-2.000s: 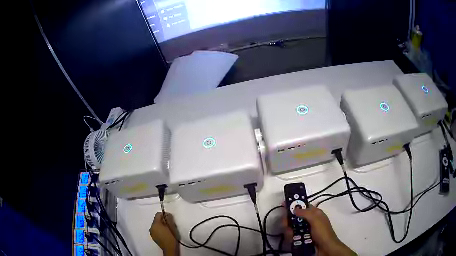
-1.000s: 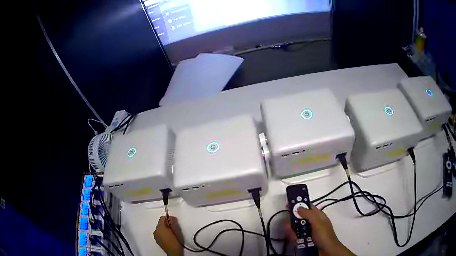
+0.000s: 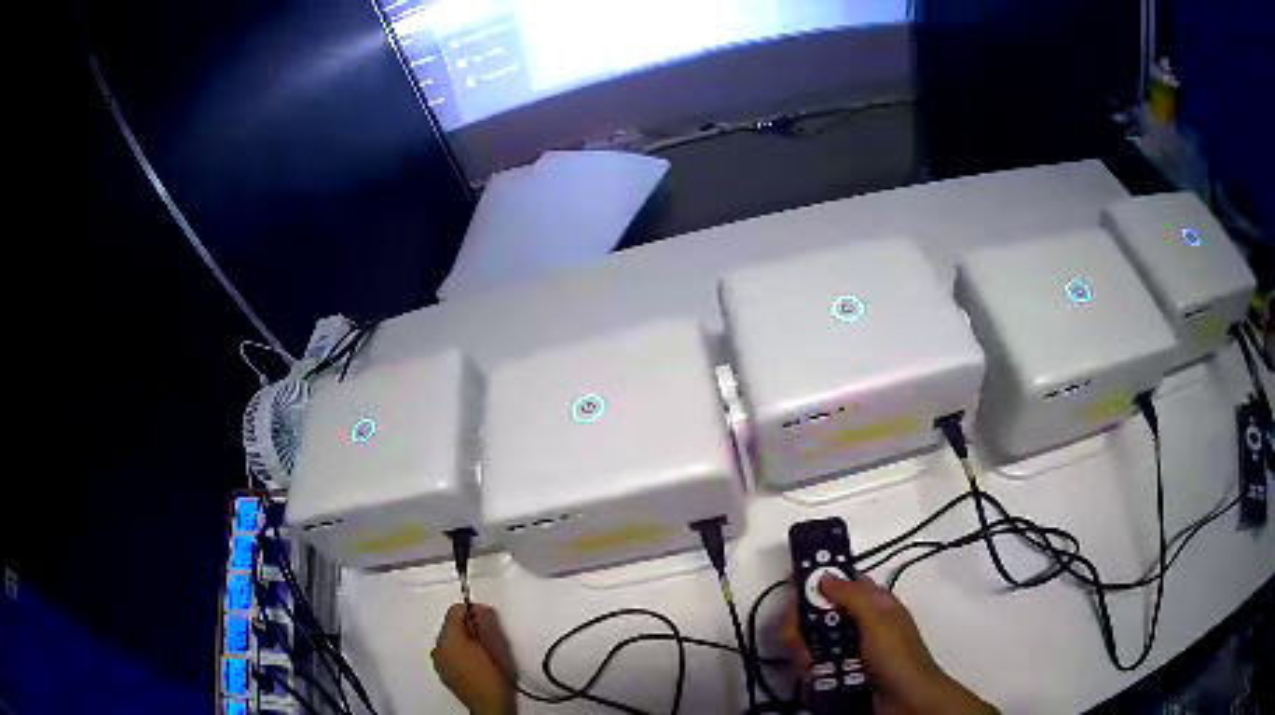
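Observation:
My right hand [image 3: 888,647] holds a black remote control [image 3: 825,615] upright over the table, with the thumb on its white button ring. My left hand [image 3: 473,659] is closed around the power cable [image 3: 466,576] of the leftmost projector [image 3: 385,454], just below its plug; the fingers are partly hidden. A second projector [image 3: 608,433] and a third projector [image 3: 853,363] stand beside it, each with a glowing blue ring on top and a yellow label near the cable socket.
Two more projectors [image 3: 1070,335] stand to the right. Tangled black cables [image 3: 1035,538] lie in front. A second remote [image 3: 1251,461] lies at the right end. Blue displays [image 3: 241,594] and a small fan [image 3: 276,430] are at the left. A white sheet [image 3: 559,210] stands behind, below a lit screen [image 3: 671,42].
The camera view shifts slightly. My right thumb moves a little over the remote's button ring. My left hand stays on the cable.

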